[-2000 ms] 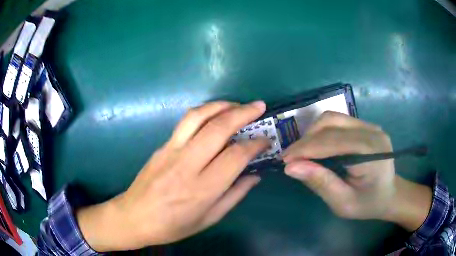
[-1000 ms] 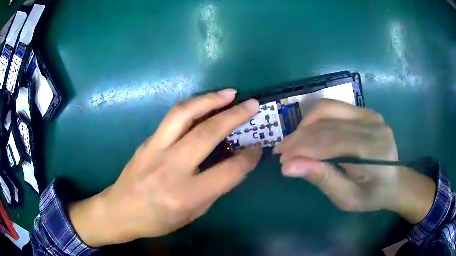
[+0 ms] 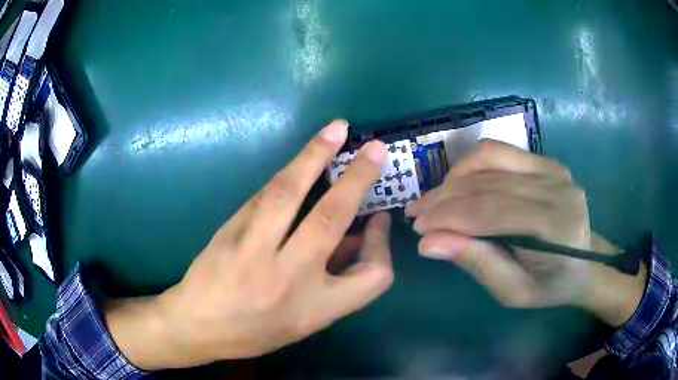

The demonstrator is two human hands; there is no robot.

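Note:
A half-assembled phone (image 3: 459,116) lies tilted on the green mat, its black rim showing at the far side. Its white screen (image 3: 509,132) is at the right end, partly under my right hand. The white keypad board (image 3: 398,174) with dark dots is at the left end, beside a blue circuit board strip (image 3: 432,164). My left hand (image 3: 286,249) lies over the keypad end, fingers spread, fingertips on the board and rim. My right hand (image 3: 505,223) holds a thin black stick tool (image 3: 569,252). Its fingertips are at the board's near edge; the tool's tip is hidden.
Several similar black-and-white phones (image 3: 33,141) lie in a loose pile at the far left. A red edge (image 3: 10,328) shows at the lower left. The shiny green mat (image 3: 201,89) spreads around the phone.
The phone has shifted slightly away from me. My left fingers have spread and moved, showing more of the keypad board. The tool's tail has swung lower.

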